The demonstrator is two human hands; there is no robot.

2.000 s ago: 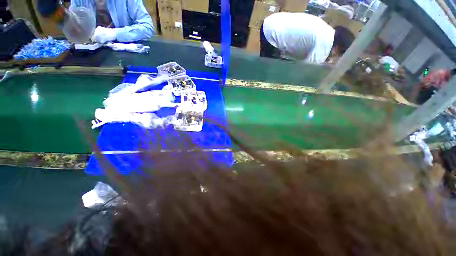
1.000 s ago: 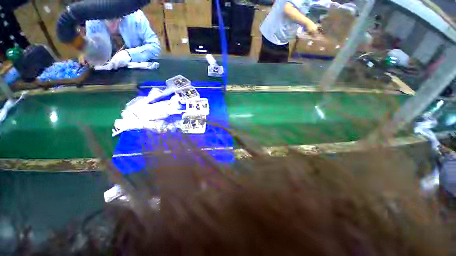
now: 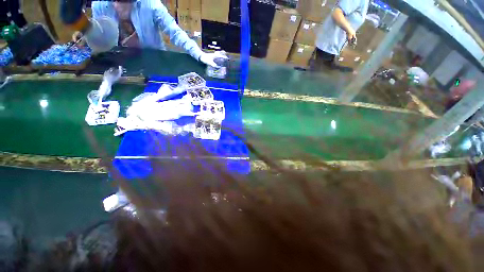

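Several white open socket housings (image 3: 207, 128) with dark and brassy bits inside lie in an overlapping row on the blue board (image 3: 183, 151). Their white cord bundles (image 3: 159, 110) in shiny film trail to the left. Another housing (image 3: 103, 113) lies on the green belt left of the board, its cord pointing up and back. A small white piece (image 3: 115, 202) lies on the near bench at lower left. Blurred brown hair covers the lower middle. Neither of my hands can be made out.
The green conveyor belt (image 3: 297, 127) runs across between worn rails (image 3: 48, 161). Opposite, a person in light blue sits by a heap of small blue parts (image 3: 61, 53) and a black hose (image 3: 72, 15). Another person stands near brown cartons (image 3: 283, 26). Pale frame posts (image 3: 376, 58) slant at right.
A housing with its cord now lies on the belt left of the board. The opposite worker's gloved hand has reached across to the housing at the far bench. The standing person has shifted right.
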